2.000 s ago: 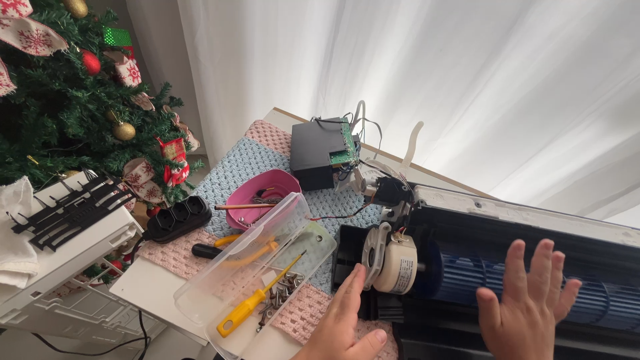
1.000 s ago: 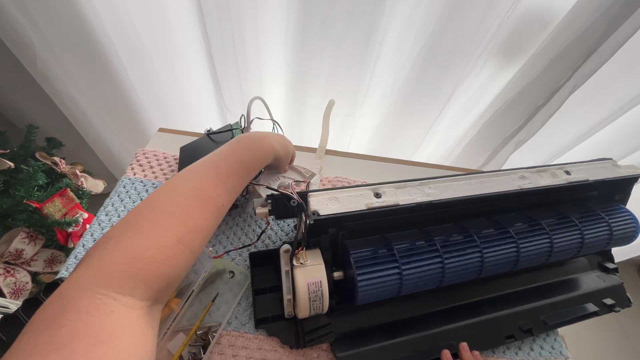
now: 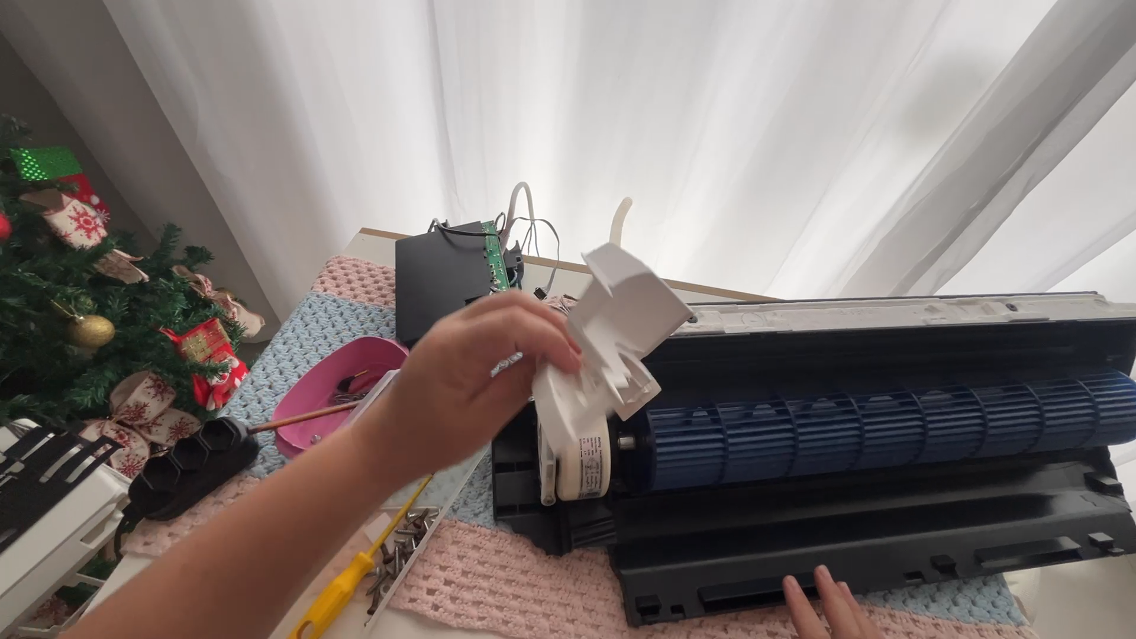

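Observation:
My left hand (image 3: 479, 382) grips a white plastic bracket or cover (image 3: 612, 328) and holds it up over the motor (image 3: 583, 461) at the left end of the air conditioner's black base (image 3: 763, 532). Beside the motor lies the dark blue cylindrical fan (image 3: 887, 430). The fingers of my right hand (image 3: 825, 608) rest at the front edge of the base; the rest of that hand is out of the frame. Behind my left hand stands a black box (image 3: 439, 271) with a green circuit board (image 3: 493, 257) and wires.
Left of the base are a pink bowl (image 3: 297, 404), a yellow screwdriver (image 3: 333, 599), several screws (image 3: 399, 550) in a clear tray and a black holder (image 3: 191, 466). A crocheted cloth (image 3: 497, 577) lies underneath. A decorated Christmas tree (image 3: 53, 355) and white plastic parts (image 3: 75, 524) stand at the left.
My left hand, which was reaching behind the motor, has come back toward the motor with the white plastic piece raised in it. My right hand stays at the front edge of the base.

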